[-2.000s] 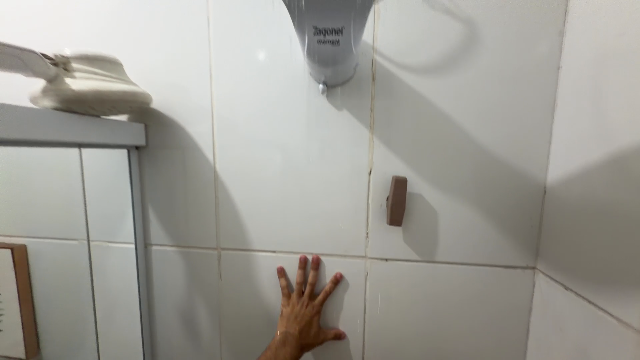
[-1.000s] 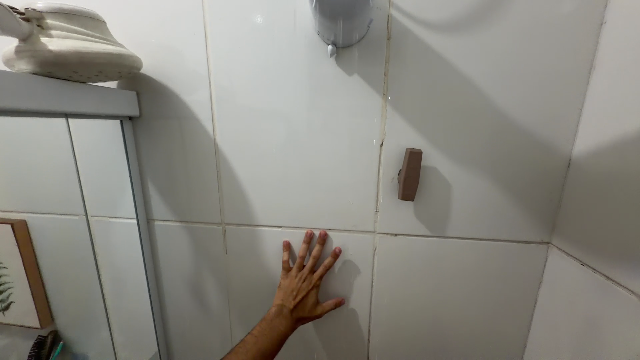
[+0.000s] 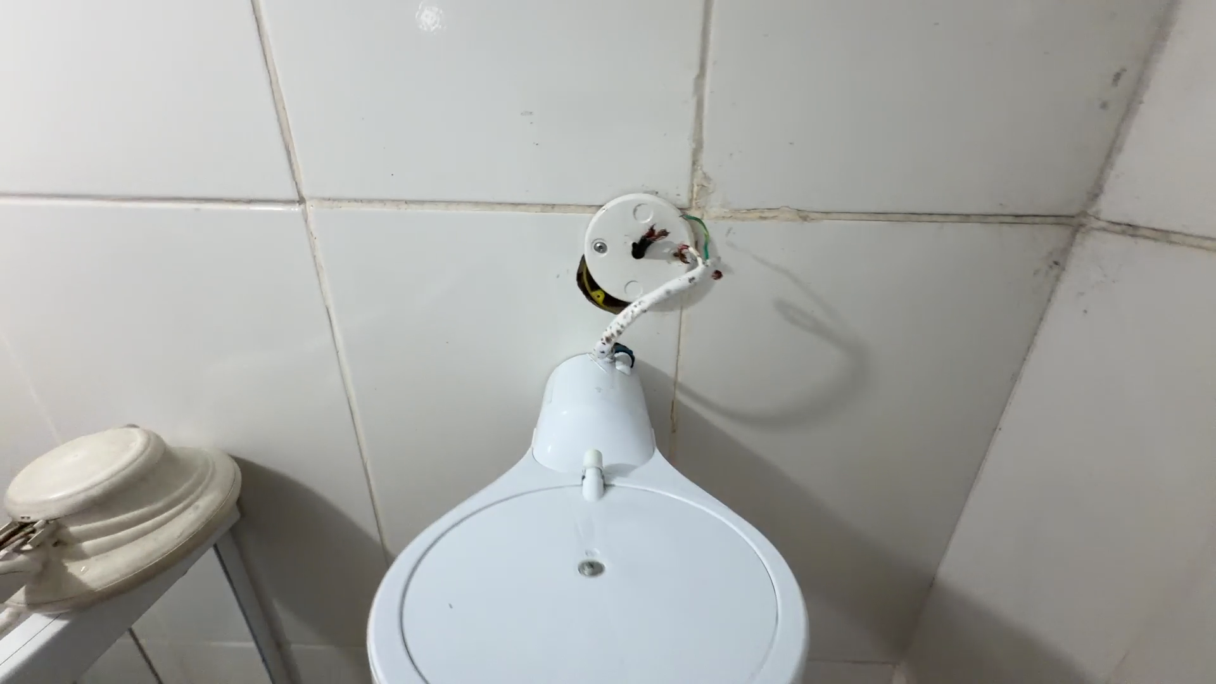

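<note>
Neither my left hand nor my right hand is in view, so what they hold or touch cannot be told. A white electric shower head [image 3: 589, 589] is mounted on the tiled wall at the bottom centre, seen from above. From its neck a white, spotted cable sleeve [image 3: 655, 302] runs up to a round white cover plate [image 3: 627, 249]. The plate sits askew over a dark wall opening [image 3: 598, 290], part of which shows at its lower left. Dark wire ends stick out of the plate's centre hole, and a green wire [image 3: 705, 233] loops at its right edge.
An old off-white shower head [image 3: 123, 513] with wires at its left lies on top of a mirrored cabinet [image 3: 123, 603] at the lower left. Pale tiled walls [image 3: 855, 104] meet in a corner at the right.
The view has swung up, so the hand that was spread against the lower tiles and the brown knob on the wall are out of frame.
</note>
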